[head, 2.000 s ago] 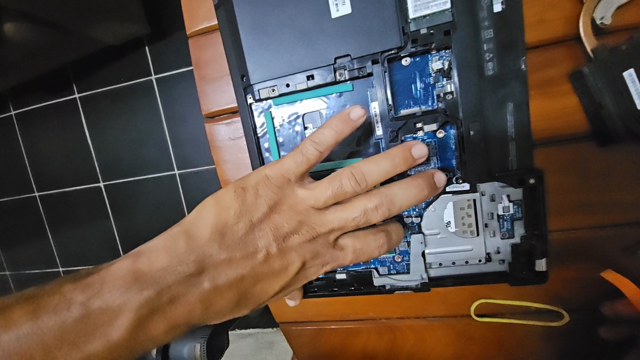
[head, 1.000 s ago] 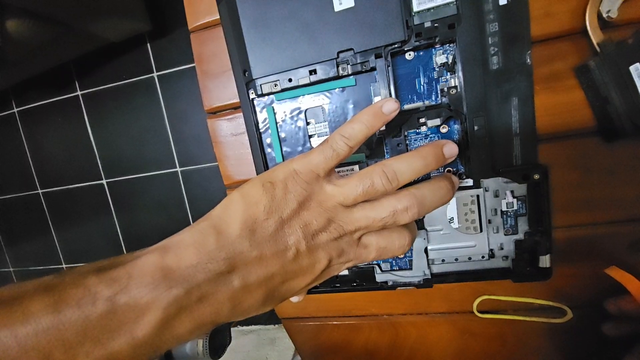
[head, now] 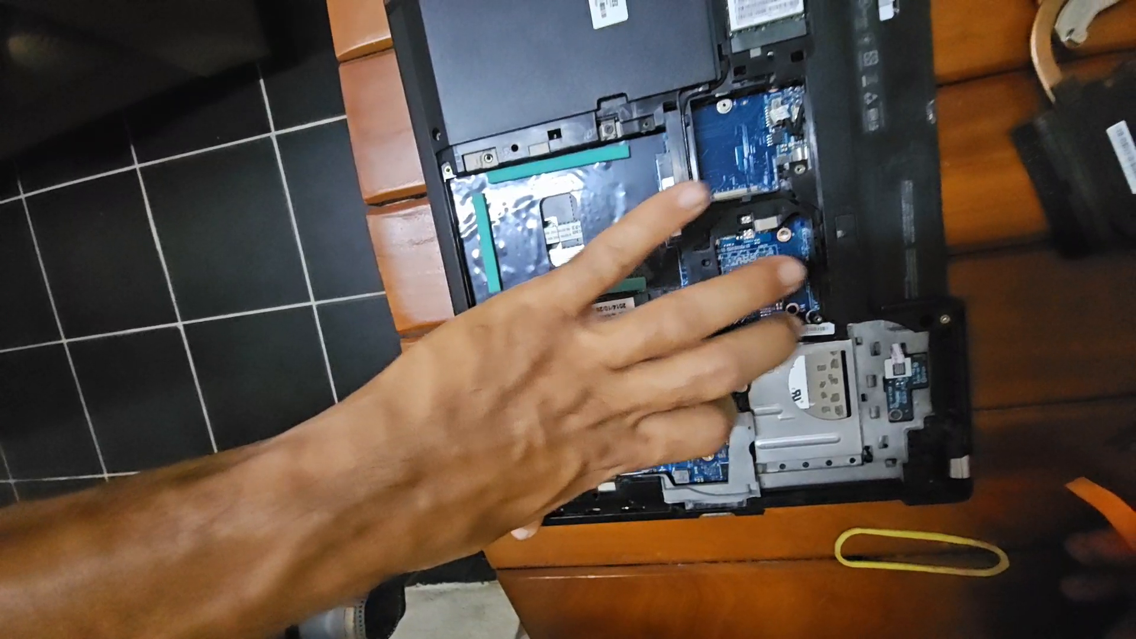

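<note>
An opened black laptop base (head: pixel 874 222) lies on the wooden surface, its inside showing. Blue circuit board (head: pixel 732 146) shows in its openings, beside a shiny dark film panel (head: pixel 515 231) edged with green strips. Across the lower half lies my left hand (head: pixel 568 382), back upward and fingers spread, holding nothing visible. One fingertip is by the upper board opening, others over the middle board. The thumb tip shows past the lower edge. Dim fingers, apparently my right hand (head: pixel 1096 564), show at the right edge near an orange strip (head: pixel 1105 506); whether they hold it is unclear.
A yellow rubber band (head: pixel 923 568) lies below the laptop. At the upper right is a black part (head: pixel 1078 169) with a copper pipe (head: pixel 1045 53). Left of the wooden surface's edge (head: pixel 413 266) is a dark tiled floor (head: pixel 222 248).
Since the first earlier frame, the fingers of my left hand have shifted slightly right over the laptop. The uppermost fingertip was over the film panel and is now by the upper board opening.
</note>
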